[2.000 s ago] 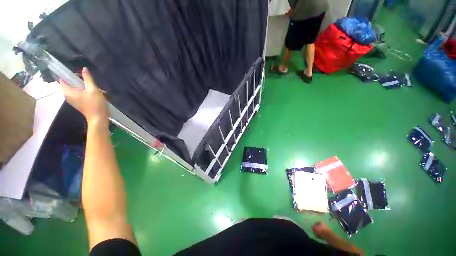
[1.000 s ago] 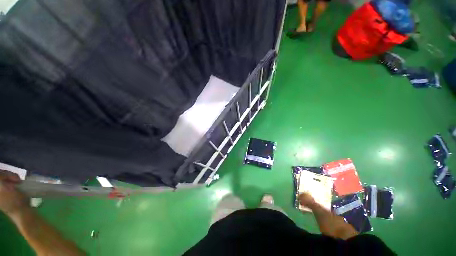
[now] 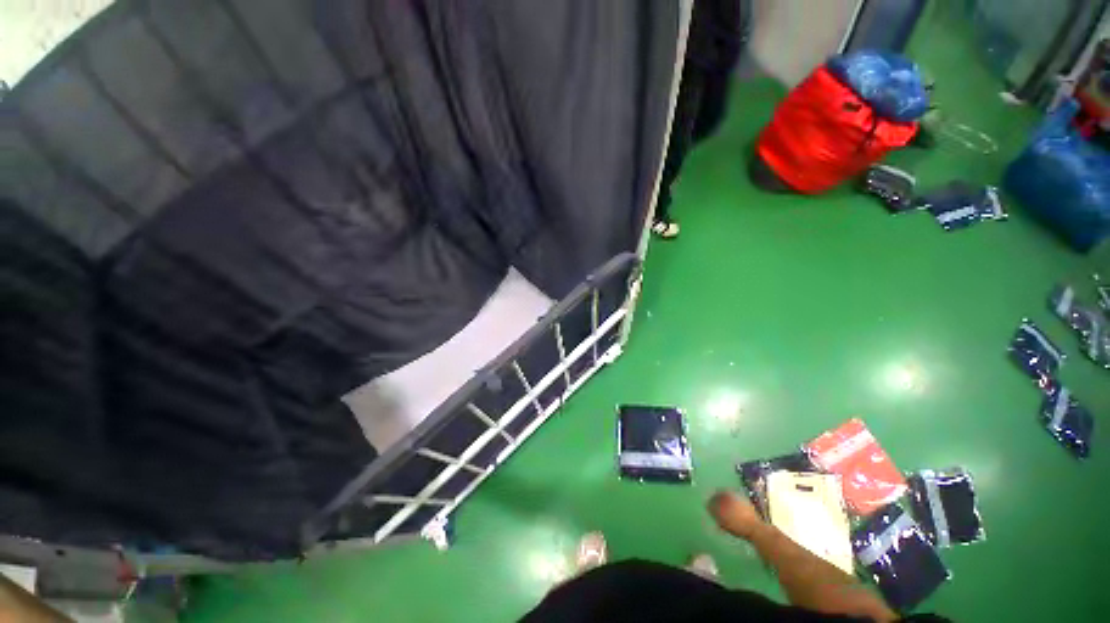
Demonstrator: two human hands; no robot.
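A roll cage (image 3: 526,411) with pale bars and a black fabric lining (image 3: 304,219) fills the left half of the view. A whitish panel (image 3: 457,359) lies at its base inside. My right hand (image 3: 734,514) is low and blurred, in front of me, beside a cream polybagged garment (image 3: 806,517); its fingers are too unclear to read. Only a bit of my left forearm shows at the bottom left corner; the left hand is cut off. A coral pack (image 3: 856,465) and dark packs (image 3: 901,556) lie around the cream one. A single dark pack (image 3: 654,443) lies nearer the cage.
A person in dark clothes (image 3: 704,97) stands behind the cage's far edge. A red sack (image 3: 828,132) with a blue bag on top is beyond. Blue sacks (image 3: 1065,177) stand at the right edge. More dark packs (image 3: 1066,420) lie on the green floor at right.
The cage has turned and now covers more of the lower left. My left hand has slid off its edge out of view. My right hand stays low near the cream pack. The background person's position has changed.
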